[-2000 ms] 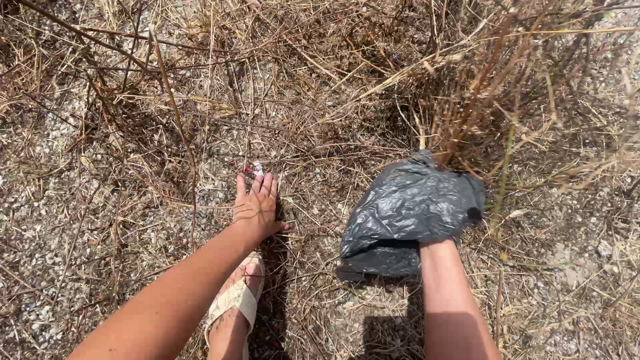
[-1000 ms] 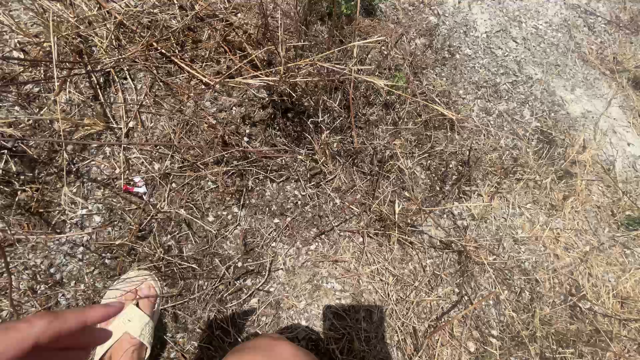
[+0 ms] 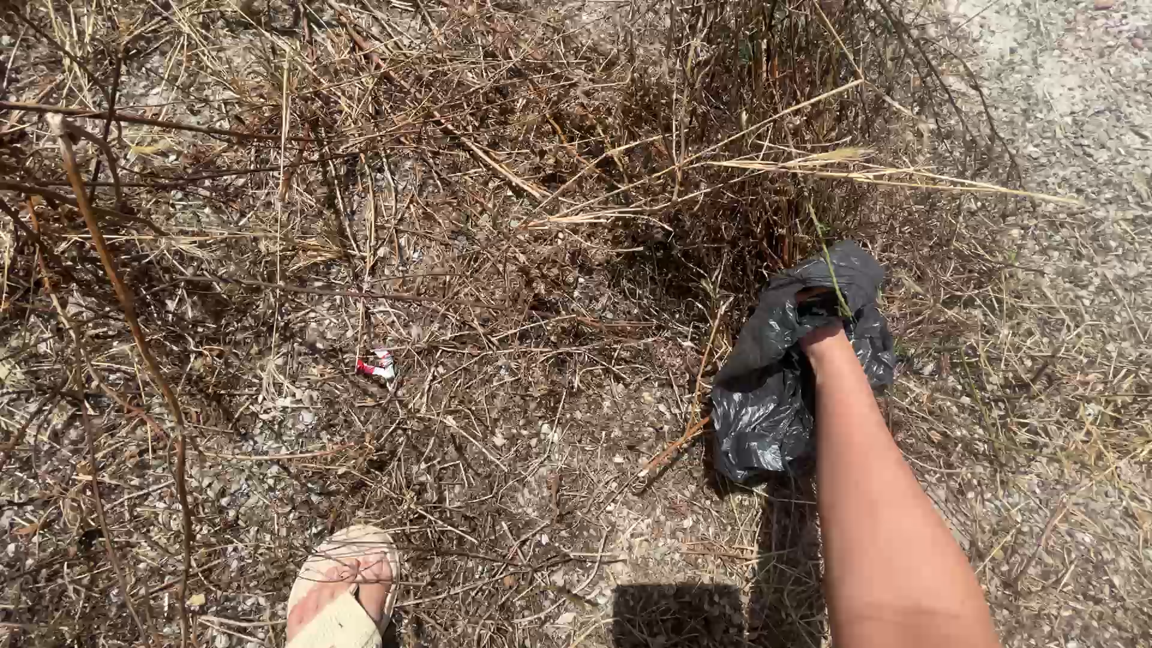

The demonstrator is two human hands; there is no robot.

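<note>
A dark plastic bag (image 3: 765,423) covers most of my right hand (image 3: 817,310), whose wrist enters its opening at the right of the head view. The bag hangs around the hand near the foot of a dry brown bush; the fingers are mostly hidden, so their grip does not show. A thin green stem crosses over the bag. To the left, a small red and white scrap of litter (image 3: 376,364) lies among dry stalks on the ground. My left hand is out of view.
My foot in a cream sandal (image 3: 340,585) stands at the lower left. Dry twigs (image 3: 126,297) arch up on the left, and a dry bush (image 3: 747,117) rises at the top. Pale gravel (image 3: 1071,99) lies at the upper right.
My left hand, reaching to the ground by the red and white scrap two seconds ago, has left the view. My right hand with the bag, out of view one second ago, is back at the right.
</note>
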